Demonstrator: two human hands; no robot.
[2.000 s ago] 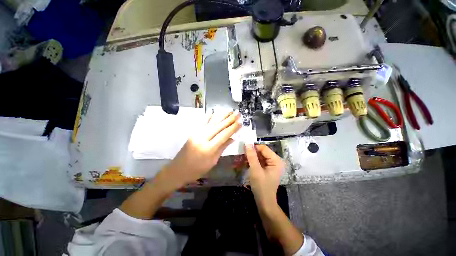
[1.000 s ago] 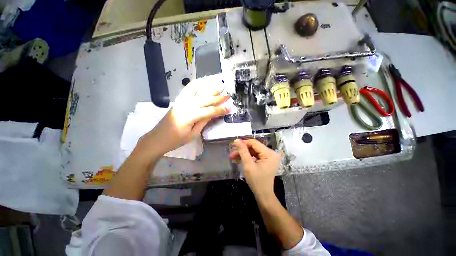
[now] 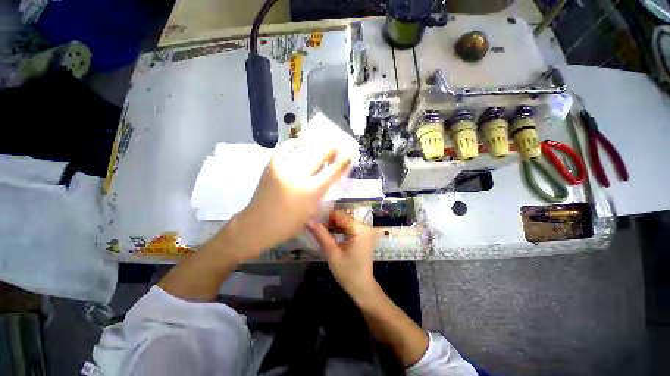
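My left hand (image 3: 290, 183) holds a white fabric piece (image 3: 327, 137), raised and overexposed under the lamp light, just left of the needle area (image 3: 378, 139). My right hand (image 3: 345, 246) is below it at the table's front edge, thumb and fingers close together near the lower end of the piece. Whether the right fingers grip fabric or thread is too blurred to tell. More white fabric pieces (image 3: 229, 180) lie flat on the table, partly behind my left forearm. The pale overlock machine (image 3: 488, 62) stands to the right.
The black lamp (image 3: 262, 103) hangs left of the machine. Red-handled scissors (image 3: 564, 163), pliers (image 3: 604, 150) and a small tool recess (image 3: 556, 222) are at the right. White fabric (image 3: 55, 228) lies at the far left. The tension dials (image 3: 464, 138) face the front.
My left hand has lifted the fabric piece, which lay flat two seconds ago. My right hand has moved left, closer to my left hand. A dark opening now shows at the machine's front.
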